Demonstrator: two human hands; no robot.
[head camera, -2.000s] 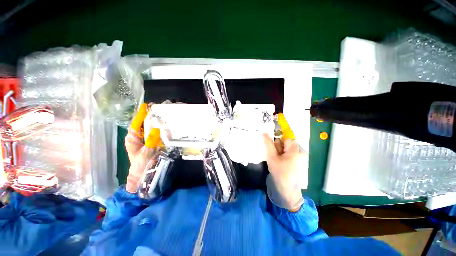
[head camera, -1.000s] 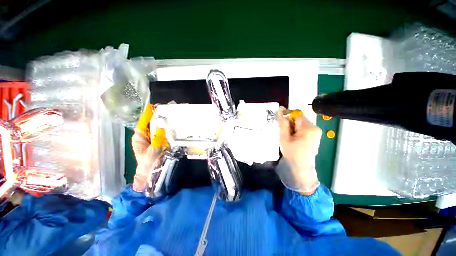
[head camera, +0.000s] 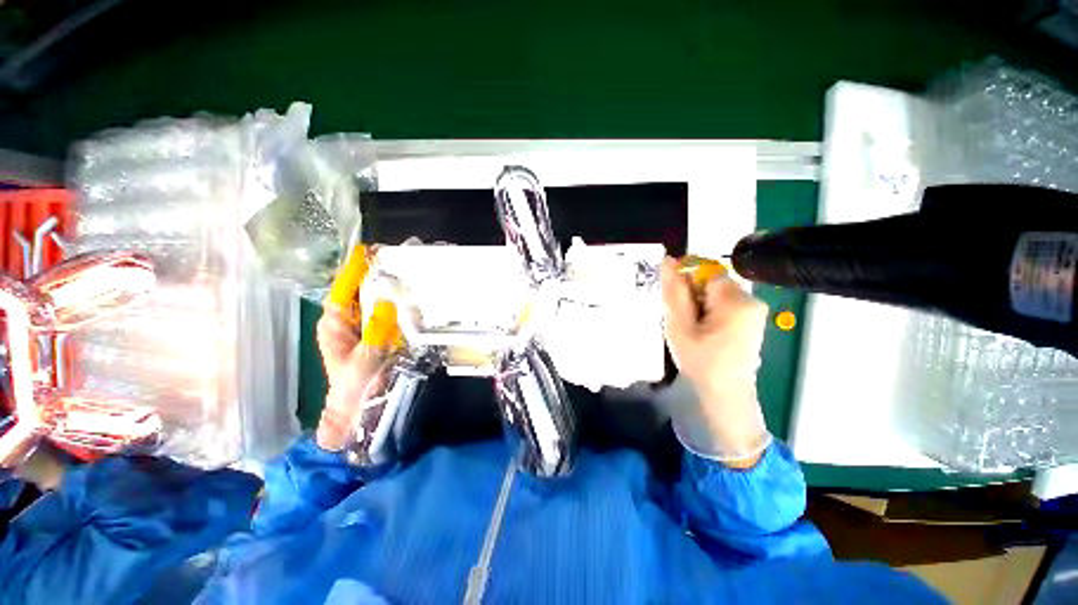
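The chrome balloon-shaped lamp (head camera: 534, 402) lies over a white pad (head camera: 609, 337), its middle washed out by glare. My left hand (head camera: 352, 343), with orange finger cots on its fingers, grips the left end of the lamp and pad. My right hand (head camera: 715, 337), in a thin clear glove with an orange finger cot, is at the lamp's right end with fingers and thumb pinched together. What is between them is too small to tell. The black electric screwdriver (head camera: 875, 254) points left, its bit close to my right fingertips.
A white-framed black panel (head camera: 426, 210) lies under the lamp. A clear bag (head camera: 310, 225) and clear blister packaging (head camera: 154, 201) are at left, beside a glowing lamp (head camera: 101, 420) and red crate (head camera: 50, 213). At right are an orange disc (head camera: 785, 320), white foam slab (head camera: 842, 402) and bubble packaging (head camera: 993, 402).
My right hand has moved from the side of the pad to a pinch at the lamp's right end, nearer the screwdriver. My left hand keeps its hold. The whole view has shifted slightly.
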